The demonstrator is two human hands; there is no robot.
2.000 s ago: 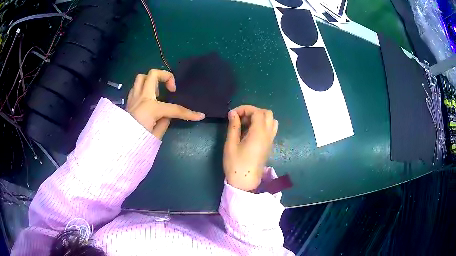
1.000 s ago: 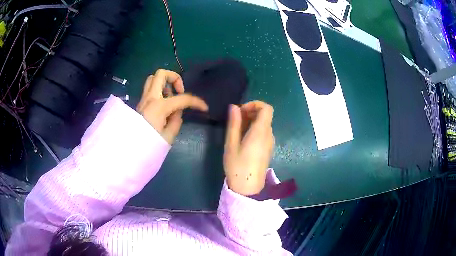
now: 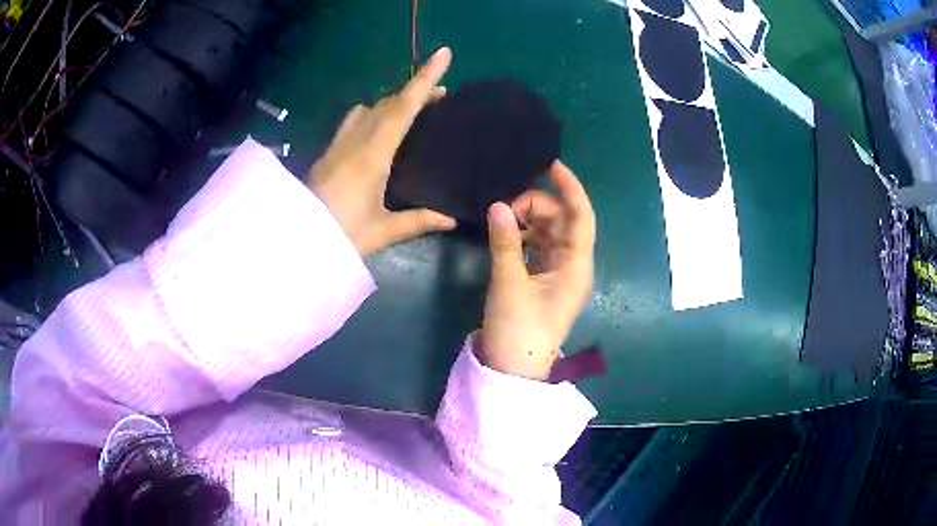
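Note:
A flat black rounded piece, a blower fan by its shape and lead wires [image 3: 478,149], lies between my hands over the green bench; its opening does not show. My left hand [image 3: 375,170] grips its left side, index finger stretched along the edge and thumb at the near edge. My right hand [image 3: 545,267] holds its near right edge between thumb and fingers. Thin lead wires [image 3: 415,36] run from it toward the top. A white release liner [image 3: 706,252] with black adhesive pads [image 3: 690,149] lies to the right, its near end bare white.
A row of black ridged fans [image 3: 154,113] runs along the left edge, with loose wires [image 3: 41,134] beside it. A large black foam sheet [image 3: 848,247] lies at the right. White cut-out sheets [image 3: 745,31] lie at the far side. The bench's near edge [image 3: 678,423] curves below.
The fan has shifted right and slightly away from me. My left hand has opened wider around its left side, and my right fingers have moved up its right edge. The liner appears further right.

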